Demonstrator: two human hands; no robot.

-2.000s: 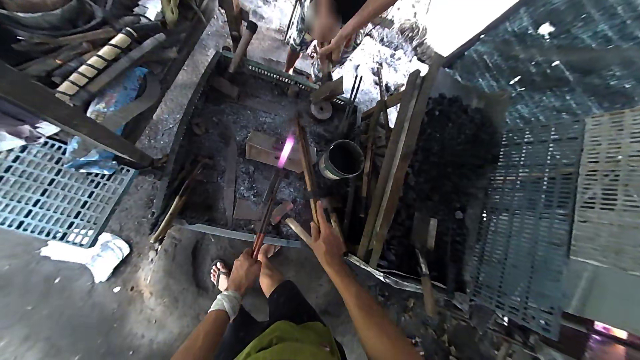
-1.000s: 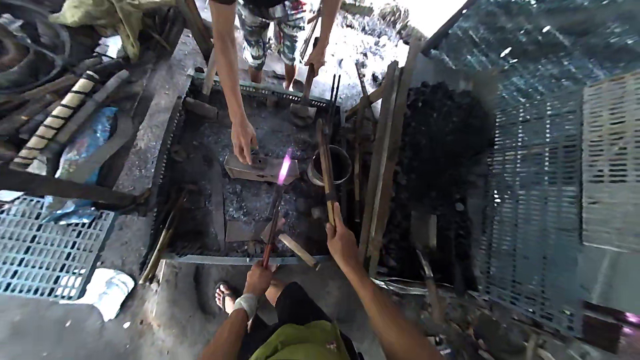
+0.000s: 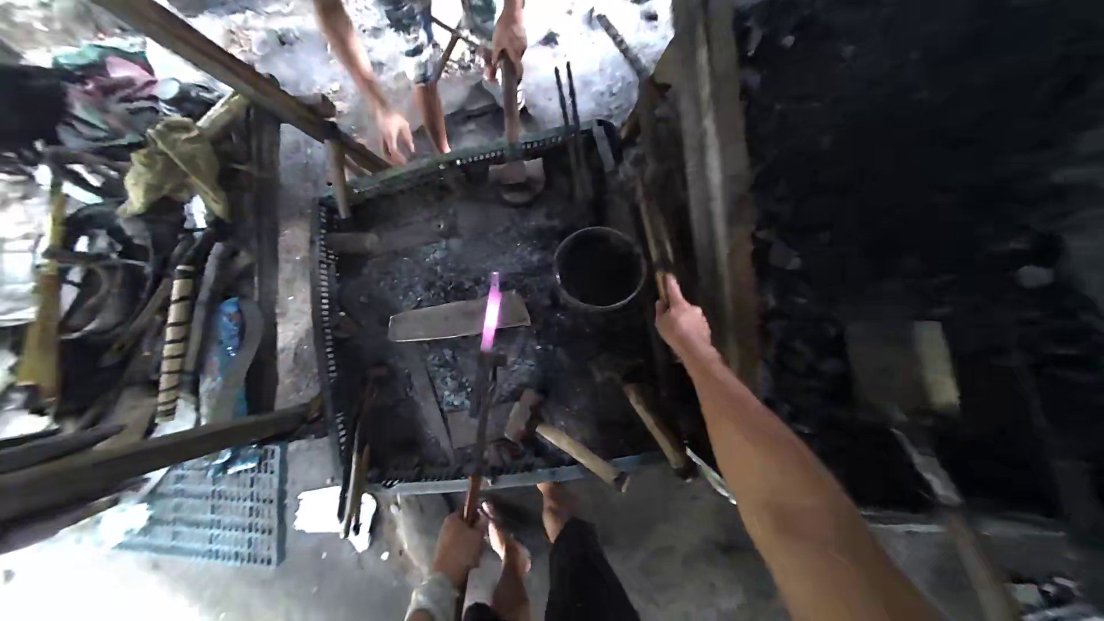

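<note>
My left hand (image 3: 460, 545) grips the handles of long metal tongs (image 3: 481, 423), whose far end meets a glowing metal piece (image 3: 492, 319). The glowing piece lies over or just above a flat metal block (image 3: 457, 317) in the ash-filled tray. At the tray's right side, my right hand (image 3: 684, 323) is closed on a long wooden-handled tool (image 3: 653, 224); its far end is blurred. Between my hands a hammer (image 3: 578, 453) rests on the tray's near edge. A round bucket (image 3: 599, 268) of dark contents stands left of my right hand.
Opposite me, a person's hand (image 3: 509, 39) holds a hammer (image 3: 515, 168) at the tray's far edge; their other hand (image 3: 396, 136) hangs near it. Another wooden handle (image 3: 658, 429) lies near right. Wooden beams (image 3: 711, 172) border the right side, and a blue plastic crate (image 3: 216, 509) lies at left.
The co-worker's reaching hand has drawn back from the flat block to beyond the tray's far edge. My right hand has moved outward to the tray's right side with the long tool.
</note>
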